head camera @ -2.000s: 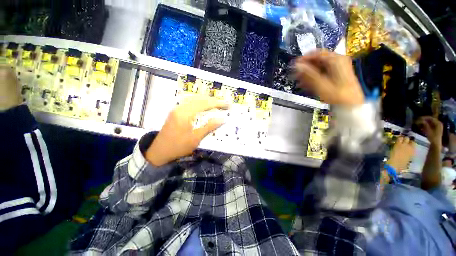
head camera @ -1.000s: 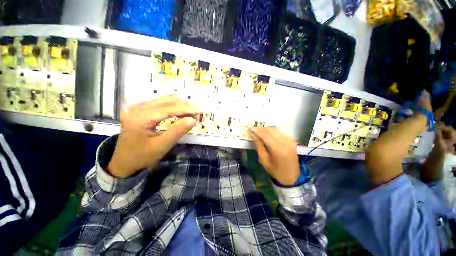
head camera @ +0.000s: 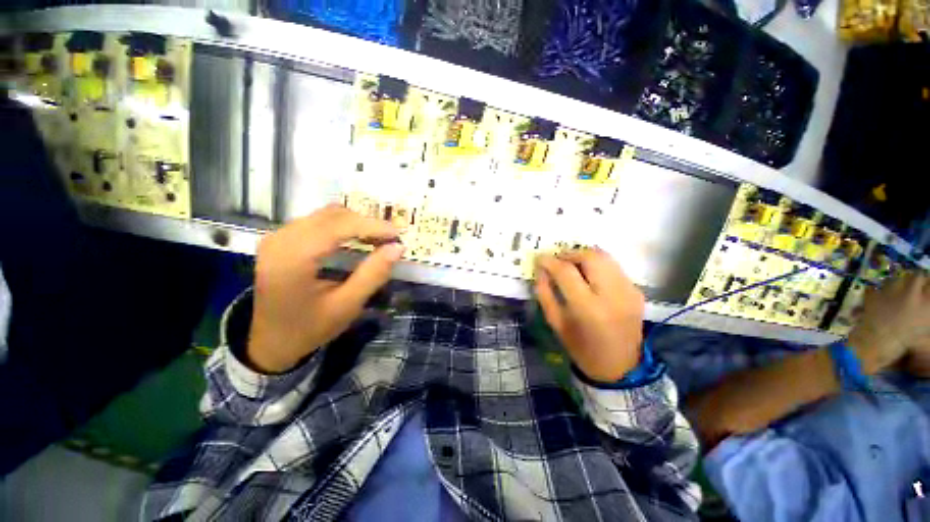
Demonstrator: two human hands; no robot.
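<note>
A cream-yellow PCB panel [head camera: 469,199] lies in the conveyor rail in front of me, with yellow and black parts along its far edge. My left hand [head camera: 316,285] is at the panel's near left part, thumb and index finger close together over it. My right hand [head camera: 591,306] is at the near right part, fingertips at the board, with a blue wrist strap [head camera: 642,369] on the wrist. Whether either hand holds a small part cannot be told.
Beyond the conveyor rail [head camera: 489,87] are bins of bright blue parts [head camera: 352,14], grey parts [head camera: 474,22], dark violet parts [head camera: 583,39] and black-silver parts [head camera: 681,82]. Other panels lie left [head camera: 127,133] and right [head camera: 780,265]. A neighbour's hand [head camera: 892,318] is at the right.
My right hand came from the bins to the panel between the two earlier frames. Since then both hands have stayed at the near edge. The view has shifted, and the neighbour's arm has moved lower.
</note>
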